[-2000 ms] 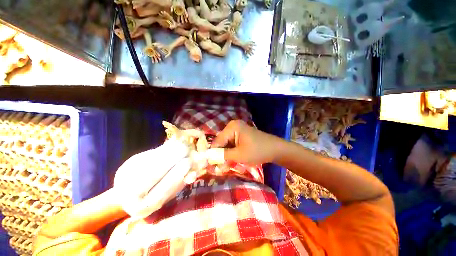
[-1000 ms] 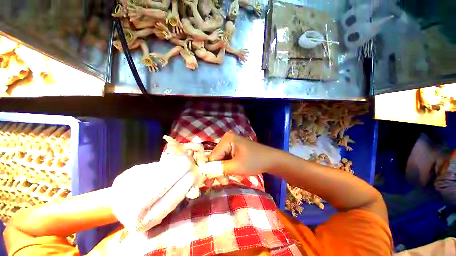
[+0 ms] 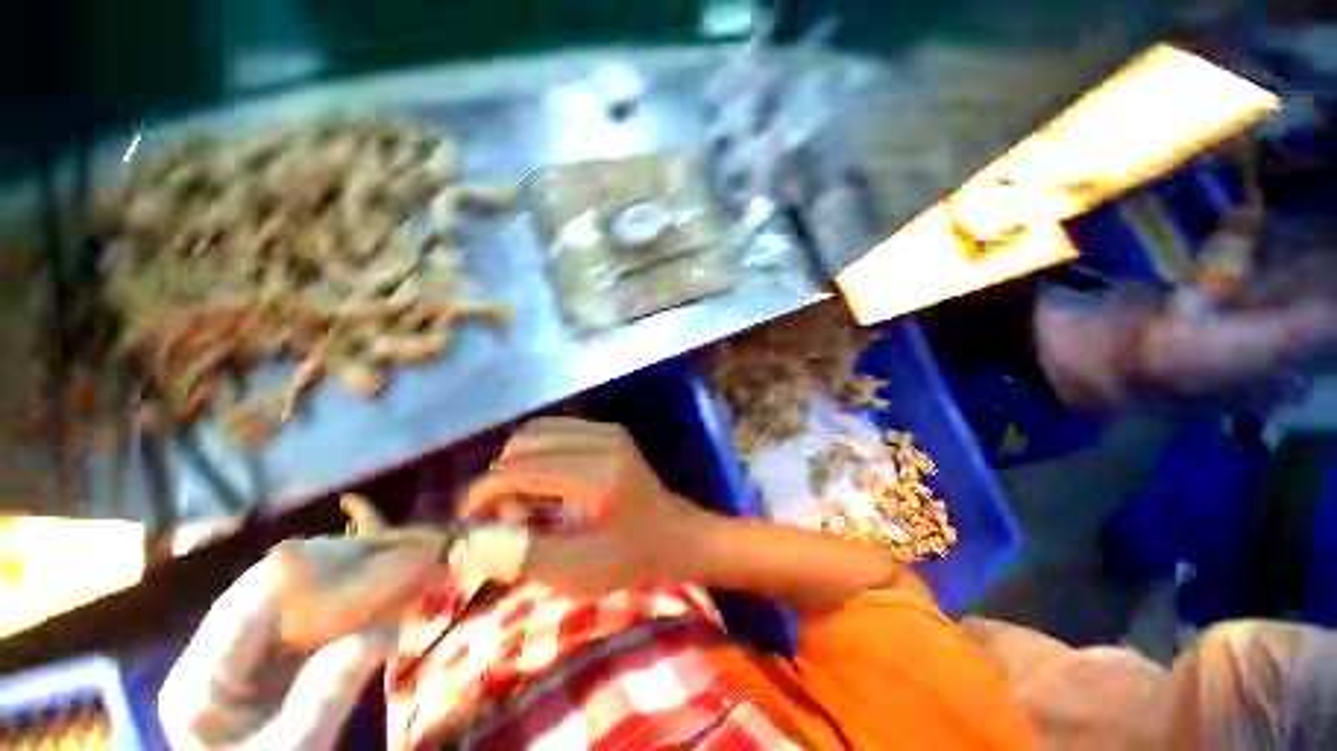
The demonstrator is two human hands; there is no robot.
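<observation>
The view is blurred by motion. My left hand [image 3: 286, 624], in a white glove, is at the lower left over the checked cloth, closed around a tan moulded piece [image 3: 362, 517] whose tip sticks up above the glove. My bare right hand [image 3: 587, 506] is just right of it, with bent fingers meeting the left hand's fingers. A white cover [image 3: 491, 556] shows on a right fingertip. The rest of the piece is hidden by the hands. Whether the right fingers hold anything cannot be told.
A loose pile of tan pieces [image 3: 279, 250] lies on the metal bench [image 3: 425, 418]. The stained board [image 3: 645, 286] bears a small white cup [image 3: 642, 223]. Blue crates stand at right [image 3: 960, 484] and lower left [image 3: 110, 682]. Another person's arm [image 3: 1144, 345] is at right.
The view has swung right and tilted, so more of the pile, the right side and another person show. The left crate has mostly left the picture. My hands remain together over my lap.
</observation>
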